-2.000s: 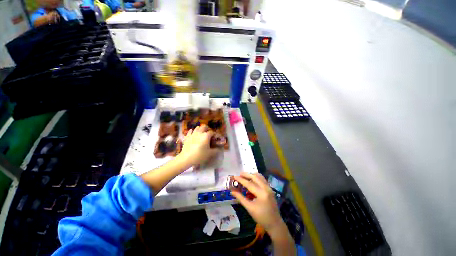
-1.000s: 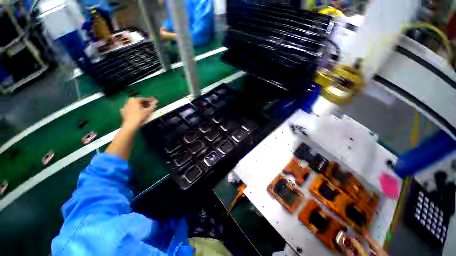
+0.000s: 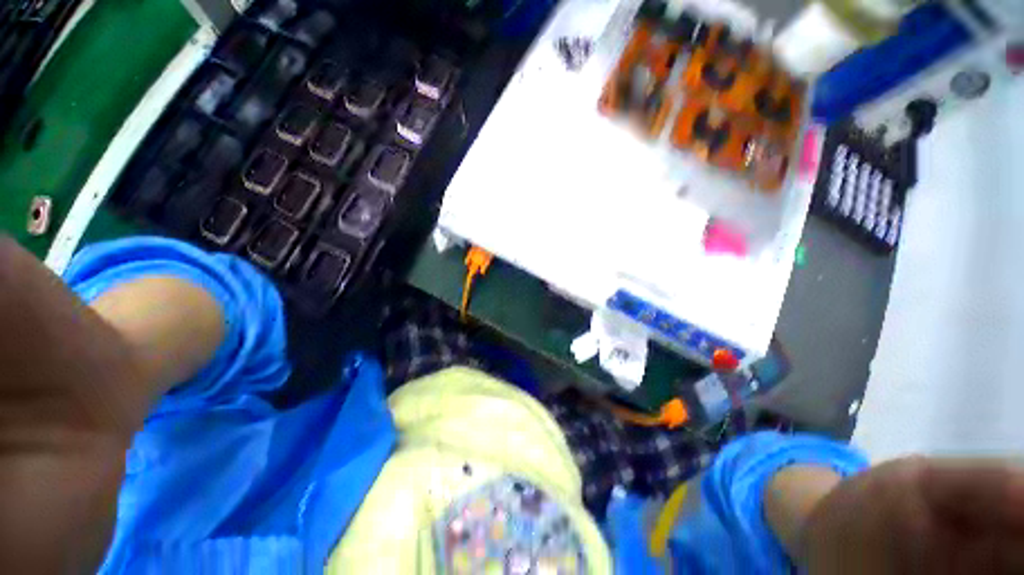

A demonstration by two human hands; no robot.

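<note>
My left hand [image 3: 56, 393] is large and blurred at the left edge, close to the camera and cut off by the frame. My right hand [image 3: 932, 517] is blurred at the lower right edge, also cut off. Its fingers and any content cannot be made out on either hand. Orange fixture blocks [image 3: 710, 126] with dark centres sit on the white machine table [image 3: 561, 169]. A black blister tray [image 3: 253, 133] to the left holds several square housings with pale rims.
A housing [image 3: 39, 215] lies on the green conveyor [image 3: 112, 84] at left. The blue control strip [image 3: 674, 323] has a red button at its right end. A crumpled white paper [image 3: 612, 348], orange connectors, a grey-screened device [image 3: 719, 391] and pink slips lie around the table.
The view has swung down onto my lap. My left hand has moved from over the conveyor towards the camera. My right hand has left the fixtures and is at the lower right edge.
</note>
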